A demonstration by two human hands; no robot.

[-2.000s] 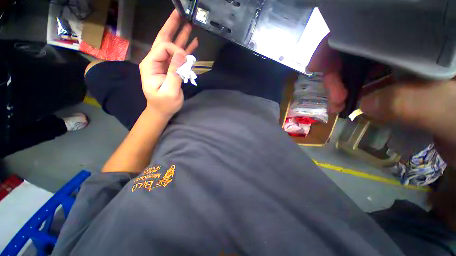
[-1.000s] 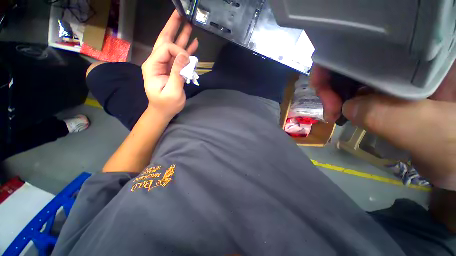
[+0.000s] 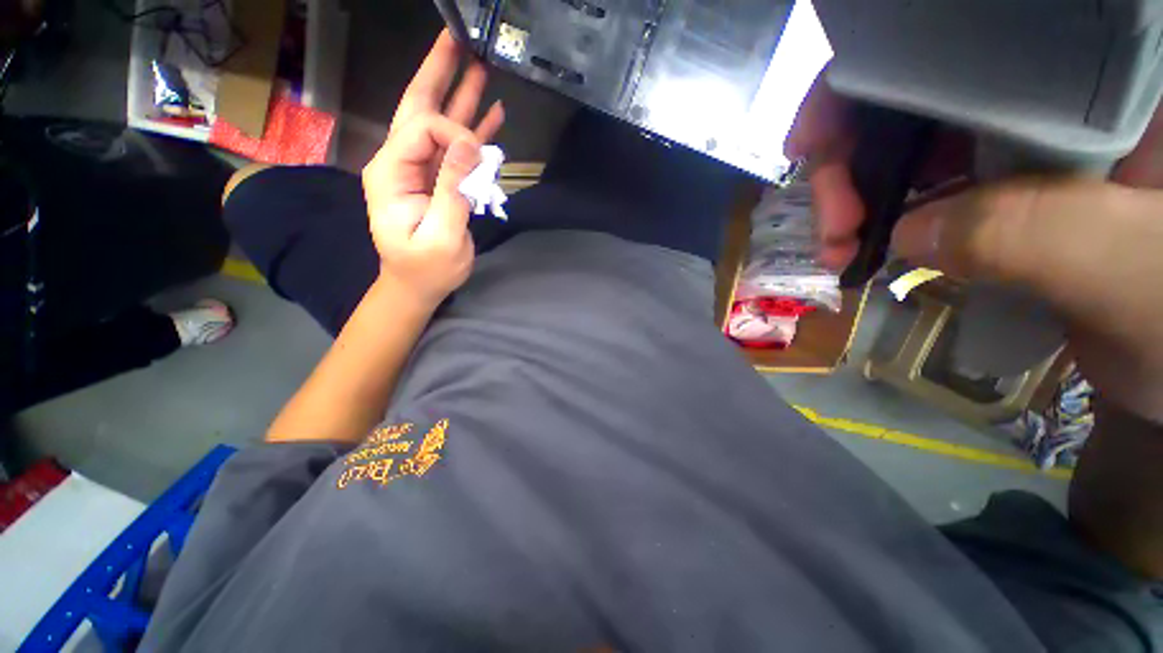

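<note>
A dark laptop-type housing (image 3: pixel 561 36) with a bright metal part lies at the top centre, cut off by the frame. My left hand (image 3: pixel 421 191) is below its left end, with a crumpled white tissue (image 3: pixel 483 183) pinched between thumb and finger. Its other fingers reach up to the housing's edge. My right hand (image 3: pixel 1020 242), blurred, is wrapped around the dark handle of a bulky grey gun-shaped tool (image 3: pixel 995 70). The tool is over the housing's right end and hides it. The tool's tip is not visible.
A pale box (image 3: pixel 325 64) with a red flap is at the upper left. A cardboard box (image 3: pixel 816 347) with plastic-wrapped items is below the housing. A blue frame (image 3: pixel 121 561) is at the lower left. Another person's shoe (image 3: pixel 204 322) is on the floor at left.
Since one second ago, the grey tool has moved up and right, showing more of the housing's bright right end. My left hand and the tissue have stayed almost still.
</note>
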